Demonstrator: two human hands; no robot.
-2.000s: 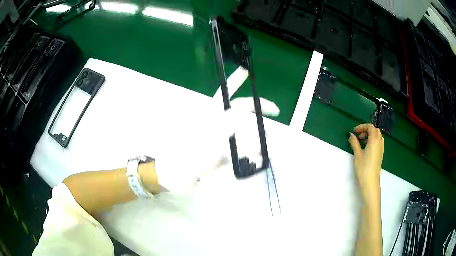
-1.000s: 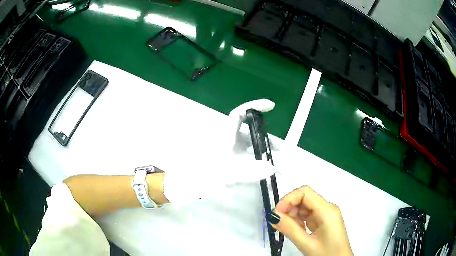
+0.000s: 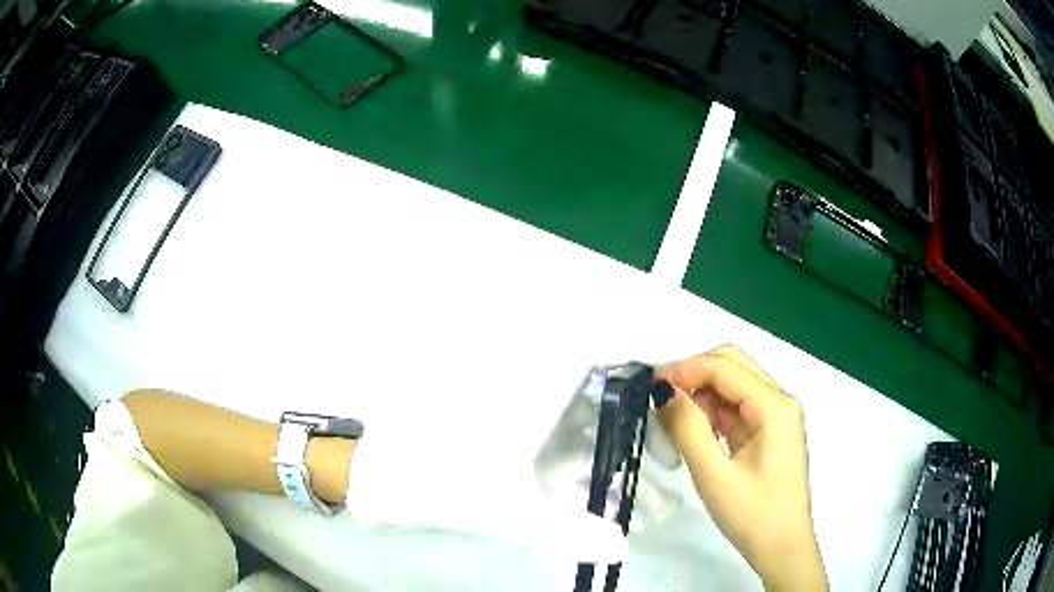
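A black phone middle frame (image 3: pixel 620 445) is held nearly edge-on over the white mat (image 3: pixel 381 289). My left hand (image 3: pixel 566 509), in a white glove that blends into the mat, is closed around it. My bare right hand (image 3: pixel 740 445) has thumb and forefinger pinched at the upper end of the frame, with a dark nail beside it. I cannot tell whether a small part is between those fingertips. A bluish strip, perhaps tweezers, shows at the frame's upper left edge.
One frame (image 3: pixel 208 156) lies at the mat's left end, stacked frames (image 3: pixel 957 486) at its right edge. Frames lie on the green belt at far left (image 3: pixel 310 26) and right (image 3: pixel 791 226). A white divider strip (image 3: pixel 697 191) crosses the belt. Black trays (image 3: pixel 809 93) stand beyond and left.
The held frame has moved from pointing down at the lower centre to higher up, and my right hand has moved up to its upper end. The belt frames have shifted left.
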